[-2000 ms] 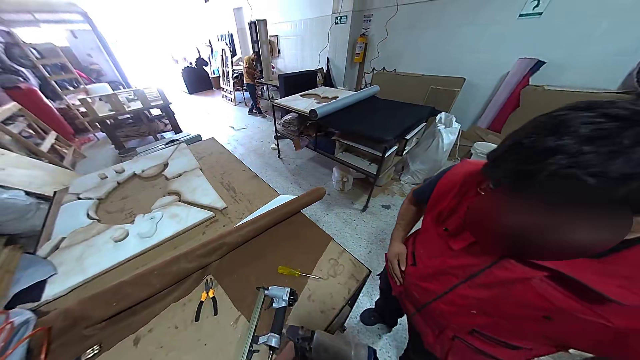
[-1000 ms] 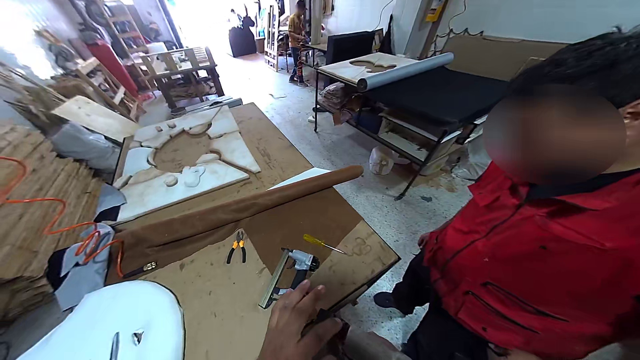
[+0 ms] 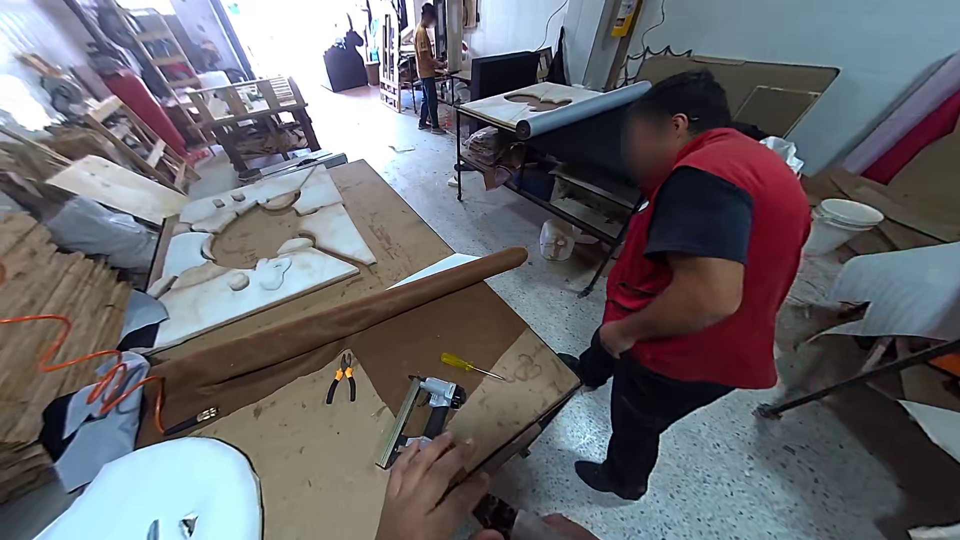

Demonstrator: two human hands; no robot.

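Note:
My left hand point(image 3: 429, 487) reaches in at the bottom centre, fingers apart and slightly bent, beside the lower end of a pneumatic stapler point(image 3: 429, 409). The stapler lies on the brown-covered workbench. Only part of my right hand point(image 3: 564, 527) shows at the bottom edge, near a dark and grey object point(image 3: 496, 513); its grip is hidden. Above the stapler is a yellow-handled screwdriver point(image 3: 471, 366). Pliers with orange and black handles point(image 3: 343, 379) lie to the left. A roll of brown fabric point(image 3: 345, 317) crosses the bench.
White foam-covered panels point(image 3: 255, 289) lie on the far bench. A white padded piece point(image 3: 161, 491) is at lower left, near an orange air hose point(image 3: 112, 375). A person in a red vest point(image 3: 705, 247) stands right of the bench; another person point(image 3: 426, 67) stands far back.
The person in red has turned side-on and stands farther from the bench's near end. My left hand came into clear view beside the stapler. The view has shifted.

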